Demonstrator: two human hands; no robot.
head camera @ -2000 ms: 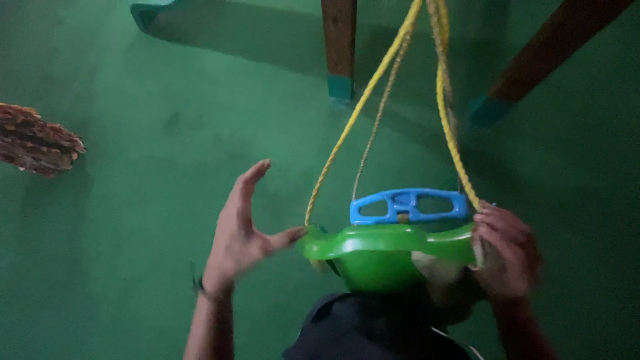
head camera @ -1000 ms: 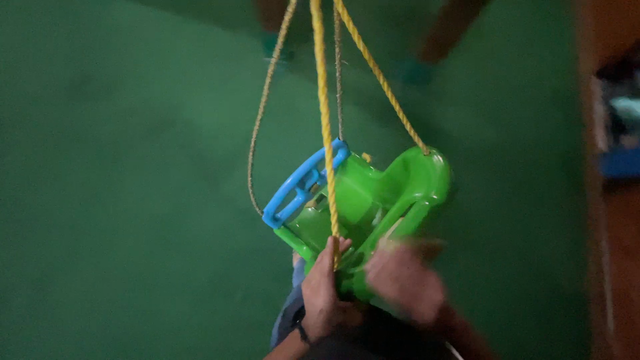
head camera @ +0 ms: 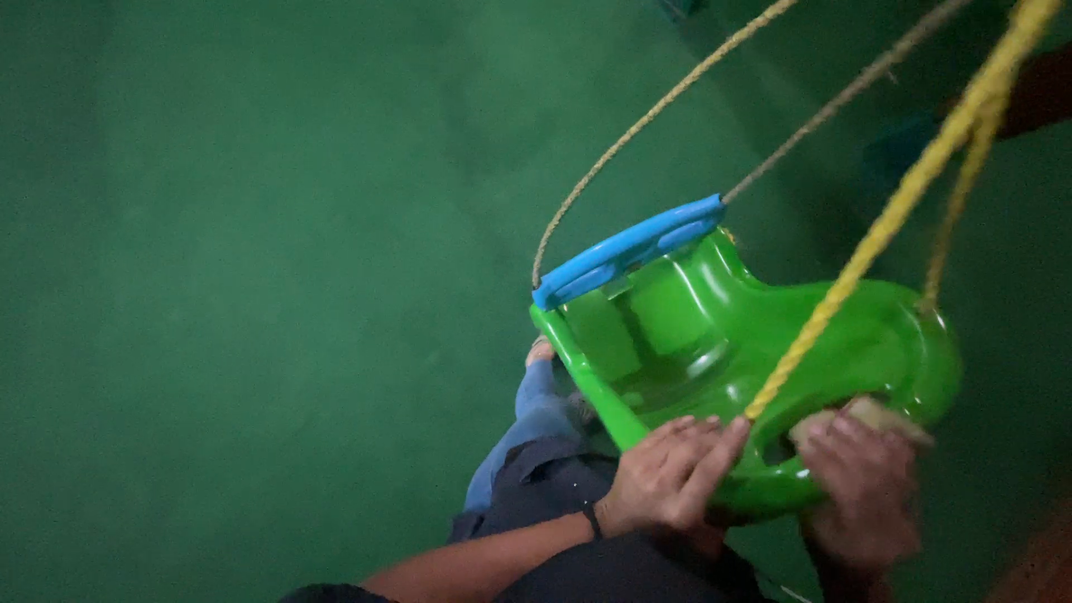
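Note:
A green plastic toddler swing seat (head camera: 712, 352) with a blue plastic front bar (head camera: 628, 251) hangs tilted from yellow ropes (head camera: 888, 218) in front of my body. My left hand (head camera: 678, 469) grips the near rim of the seat, its fingertips beside the point where one rope meets the plastic. At the opening in the seat's backrest, my right hand (head camera: 863, 477), slightly blurred, holds a pale cloth or sponge (head camera: 871, 419) against the green plastic. Which of the two it is, I cannot tell.
Green floor (head camera: 251, 251) surrounds the swing. A dark wooden post (head camera: 1038, 92) with a teal foot stands at the upper right. My leg in blue jeans (head camera: 536, 419) shows below the seat.
The seat has turned, its blue bar now toward the upper left. My left hand, apart from the seat two seconds ago, is on its rim. My right hand has moved along the backrest.

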